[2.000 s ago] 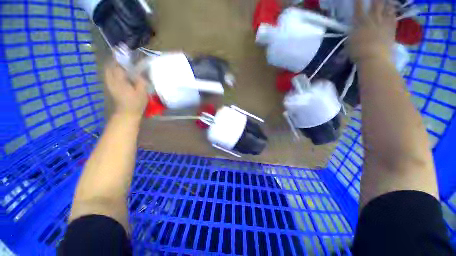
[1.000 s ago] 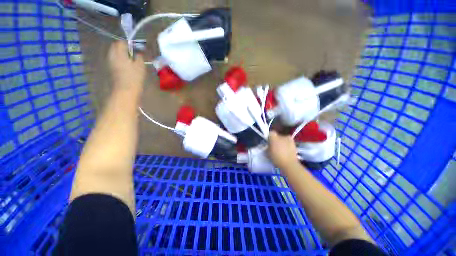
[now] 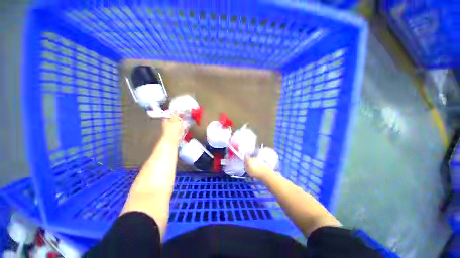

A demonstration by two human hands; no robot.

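A blue turnover crate with lattice sides stands in front of me, with a brown cardboard liner on its bottom. My left hand is inside the crate at a white unit with a red end; the blurred fingers hide whether it grips it. A black and white unit lies at the far left. My right hand is at the near right, against a cluster of red-capped camera units; its fingers are partly hidden, and a hold looks likely but is blurred. Another unit lies between the hands.
More red and white units show in another blue crate at the lower left. A grey-green floor with a yellow line is on the right. Another blue crate stands at the upper right.
The view has drawn back and shows the crate's rim. Units are now bunched near the near wall, around my right hand. My left hand has moved inward to a white unit.
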